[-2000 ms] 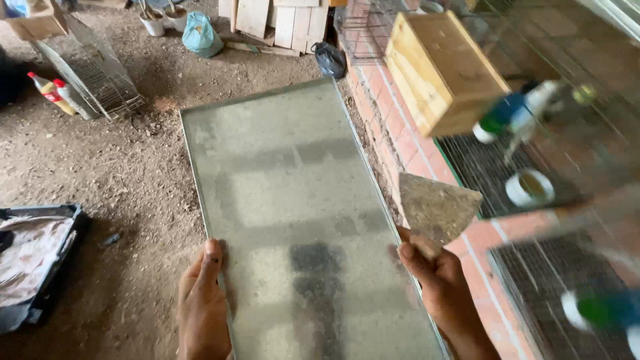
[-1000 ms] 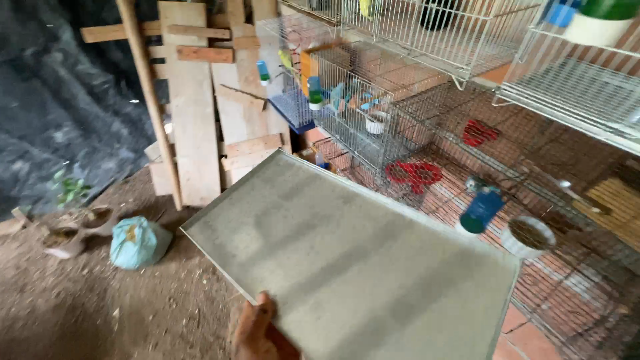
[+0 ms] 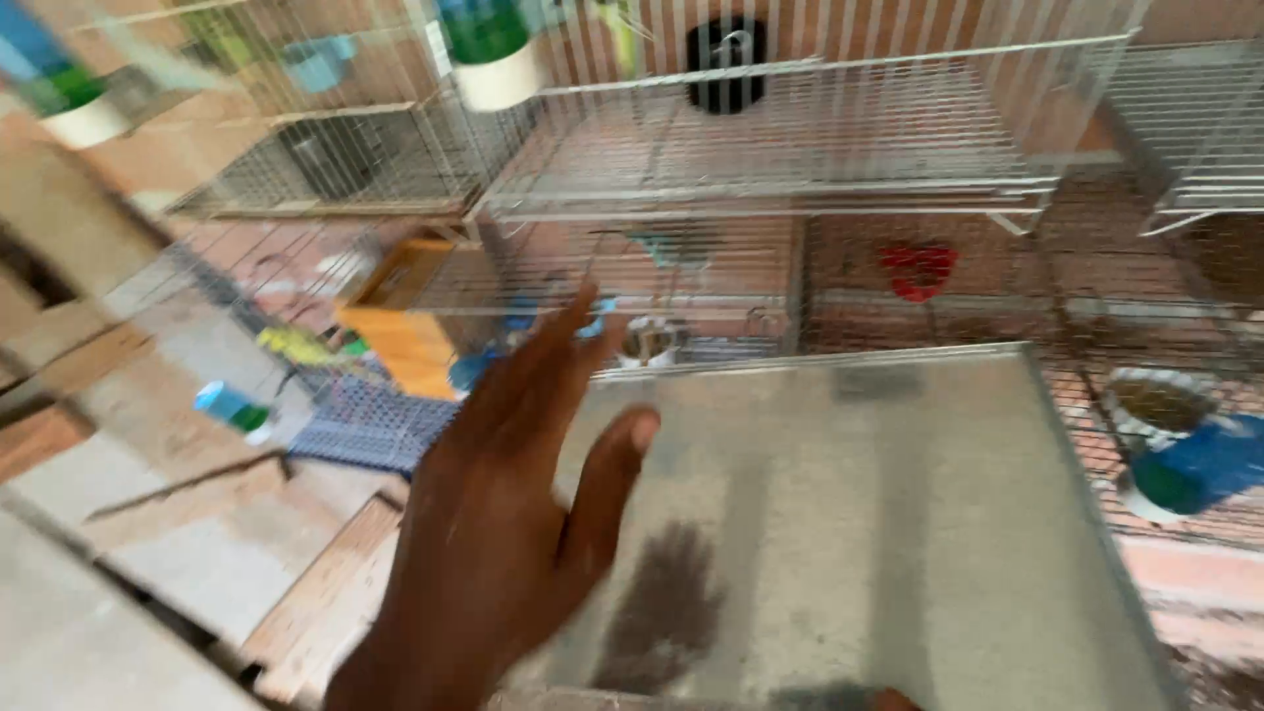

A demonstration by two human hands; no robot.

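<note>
A flat grey metal tray point(image 3: 820, 533) with a thin raised rim fills the lower right, just in front of the wire cages. Above its left side is my left hand point(image 3: 504, 494), fingers stretched and thumb apart, holding nothing. Its dark reflection or shadow shows on the tray. Of my right hand point(image 3: 894, 700) only a fingertip shows, at the tray's near edge at the bottom of the view; the rest is out of frame. The tray's far edge lies before a lower wire cage point(image 3: 731, 286) that holds a white cup point(image 3: 649, 341).
White wire cages point(image 3: 790, 188) stand above. A wooden nest box point(image 3: 405, 336), a yellow-green bird point(image 3: 296, 346) and a blue grid floor point(image 3: 370, 425) are at left. A blue drinker point(image 3: 1200, 469) and a bowl point(image 3: 1157, 400) are at right. Wooden boards point(image 3: 326, 583) lean lower left.
My left hand has let go of the tray's edge and is now above it. The tray is now close before the cages. The view has swung toward the cages.
</note>
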